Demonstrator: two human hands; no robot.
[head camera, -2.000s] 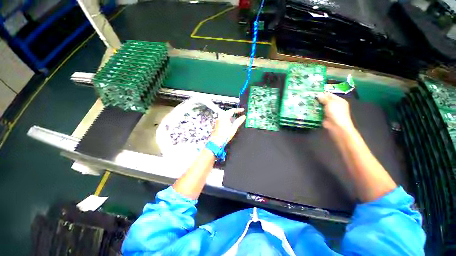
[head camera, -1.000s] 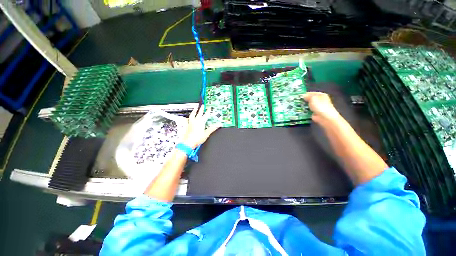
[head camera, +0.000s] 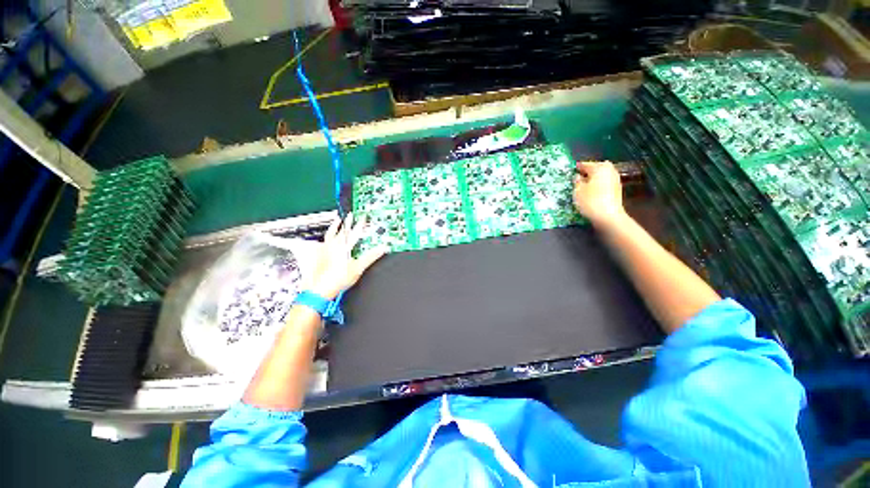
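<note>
Several green circuit boards (head camera: 442, 206) lie side by side in a tight row along the back part of the black tray (head camera: 477, 300). My left hand (head camera: 336, 257), with a light blue wrist band, rests at the row's left end, its spread fingers touching the edge. My right hand (head camera: 599, 193) is at the right end, its bent fingers on the edge of the rightmost board; its fingertips are partly hidden. A clear bag (head camera: 250, 295) of small silvery parts lies open left of the tray.
A green and white bottle (head camera: 506, 138) lies behind the boards. A rack of upright boards (head camera: 129, 229) stands at left on a black ribbed base. A tall loaded tray stack (head camera: 763, 162) stands at right. A bright blue cord (head camera: 324, 124) runs across the bench. Black stacked trays (head camera: 506, 48) are beyond it.
The stacked boards at my right hand have been spread out into a row, now closed up without gaps. My left hand stays at the left end. The view has shifted right.
</note>
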